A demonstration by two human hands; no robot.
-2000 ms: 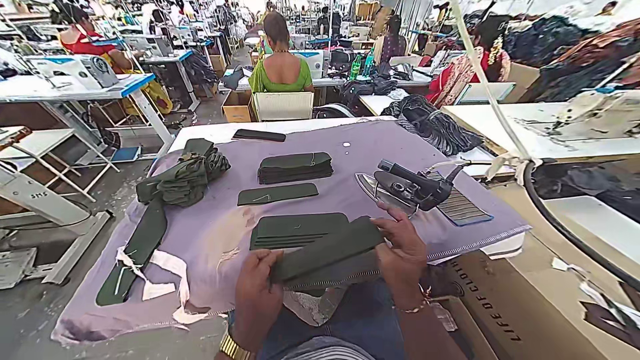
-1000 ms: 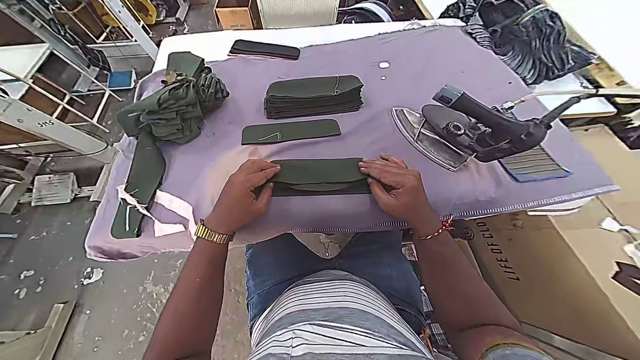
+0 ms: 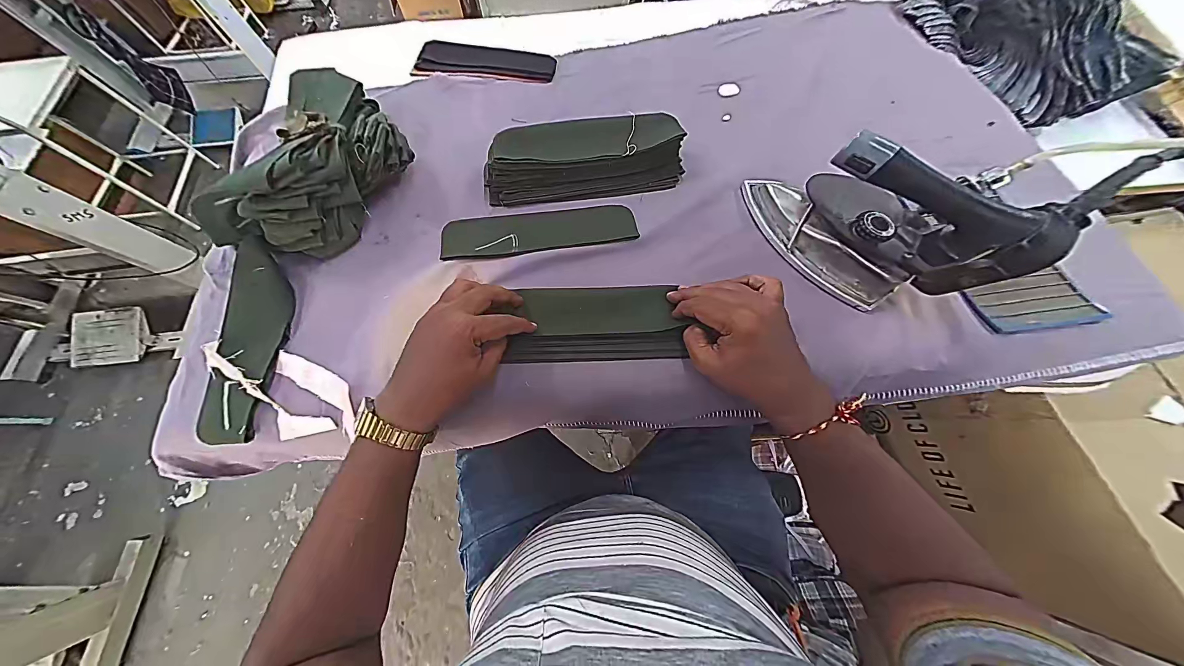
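A dark green folded fabric strip (image 3: 597,312) lies over a few similar strips near the table's front edge. My left hand (image 3: 465,335) has thumb and fingers on its left end, and my right hand (image 3: 745,338) pinches its right end. Just beyond lies a single green fabric piece (image 3: 541,231) with a loose white thread. Farther back is a thick stack of green fabric pieces (image 3: 585,157). An electric iron (image 3: 888,217) stands to the right, its handle toward the back and its tip pointing left, partly over a striped pad (image 3: 1036,301).
A bundle of green fabric (image 3: 314,176) and a long green strip (image 3: 245,342) with white cloth ties lie at the left. A dark folded case (image 3: 486,61) is at the back, dark garments (image 3: 1036,51) at the back right. A cardboard box (image 3: 999,481) stands below at the right.
The green strip, held raised and tilted over the others two seconds ago, has come down level onto them. The view has tipped downward.
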